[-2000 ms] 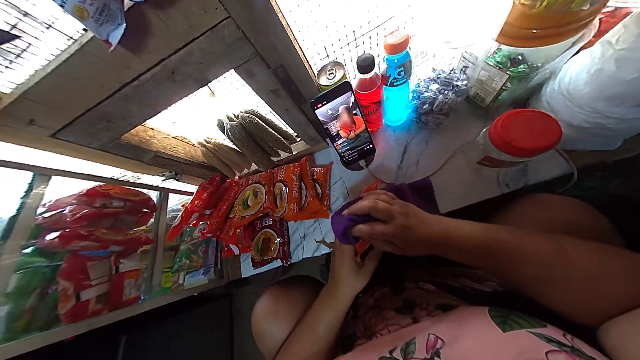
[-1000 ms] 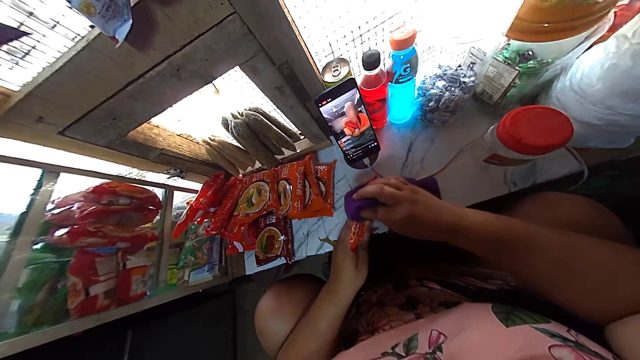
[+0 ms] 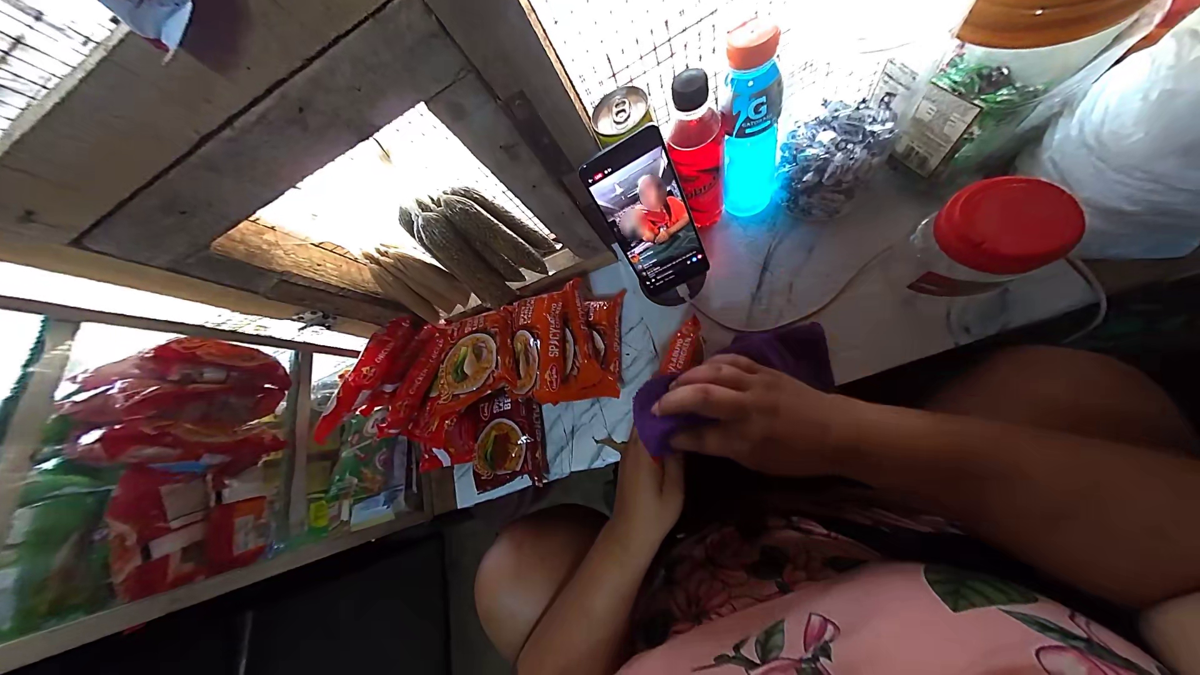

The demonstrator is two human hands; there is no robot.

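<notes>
My right hand [image 3: 759, 412] grips a purple cloth [image 3: 664, 412], pressed over the top of my left hand [image 3: 649, 487]. The fingers of my left hand are mostly hidden beneath the cloth. An orange-red noodle packet [image 3: 682, 347] stands up just beyond both hands, its lower part hidden by the cloth; it appears to be held in my left hand. More of the purple cloth trails to the right behind my right wrist. To the left, several red and orange noodle packets [image 3: 469, 366] lie overlapping in a row, with a dark red packet [image 3: 503, 445] at their near side.
A lit phone [image 3: 647, 211] leans against a can [image 3: 622, 111] and a red drink bottle [image 3: 696, 155], its cable [image 3: 825, 305] crossing the marble-patterned counter [image 3: 778, 262]. Right of it stand a blue drink bottle [image 3: 752, 122], a container of wrapped sweets [image 3: 830, 164] and a red-lidded jar [image 3: 1008, 225].
The orange-red packet shows beyond my hands now; one second ago it showed below the cloth, by my left hand. My right hand stays on the cloth.
</notes>
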